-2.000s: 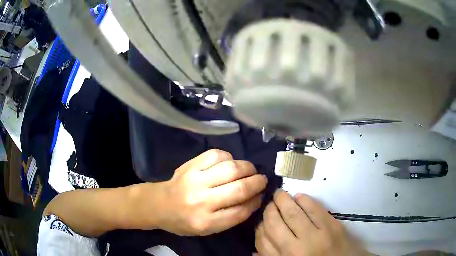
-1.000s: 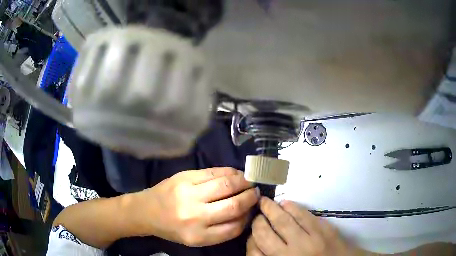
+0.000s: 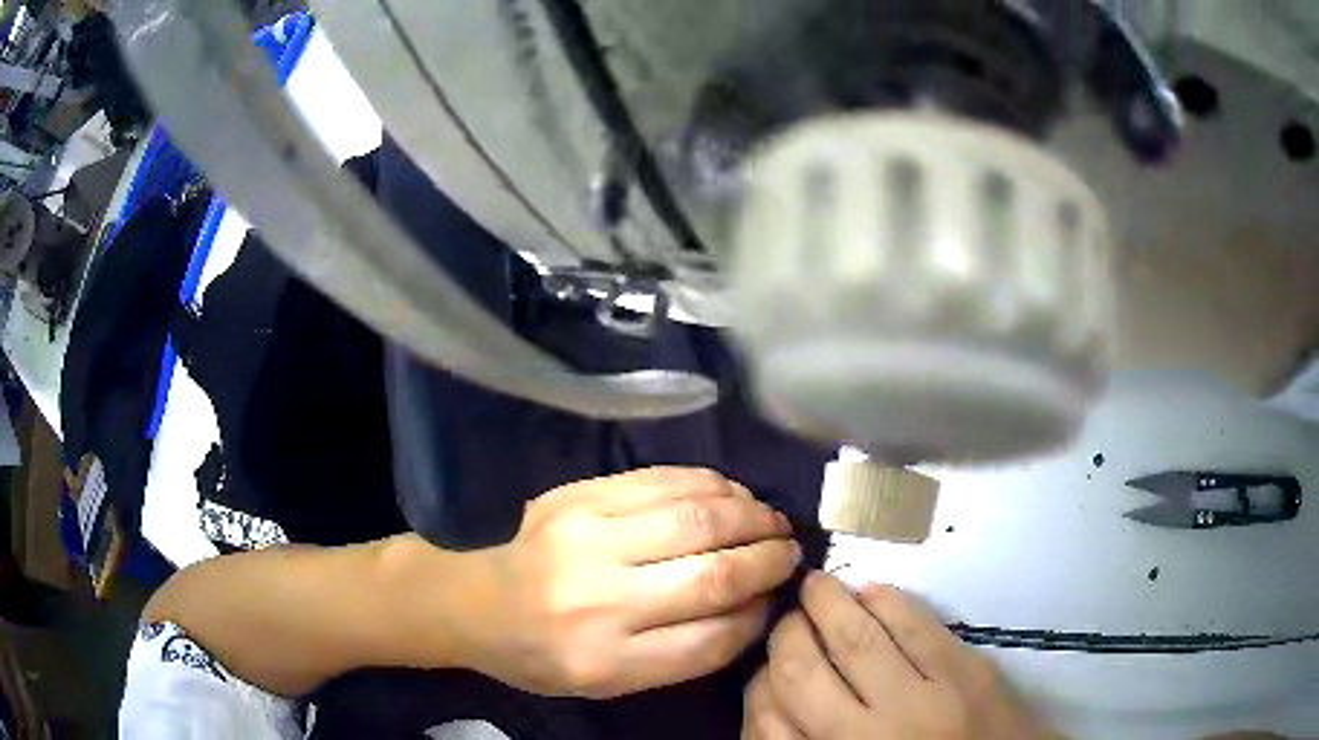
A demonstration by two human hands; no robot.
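The black garment lies under the off-white sewing machine head, its right border reaching the fingertips. My left hand rests on the garment with fingers curled, pinching its right edge. My right hand is just right of it, at the bottom, fingertips together at the same edge and nearly touching the left hand. The presser foot shows as small shiny metal parts above the hands. The small ribbed cream knob is just above my right hand. The fabric between the fingertips is mostly hidden.
A large blurred ribbed knob covers the upper middle. A pale curved lever crosses the upper left. Dark thread snips lie on the white machine table at right. A blue basket with black cloth stands at left.
The view shifted from one second ago, so the large knob appears further right and the curved lever shows fully again. Both hands remain at the garment's edge, with little change in their grip.
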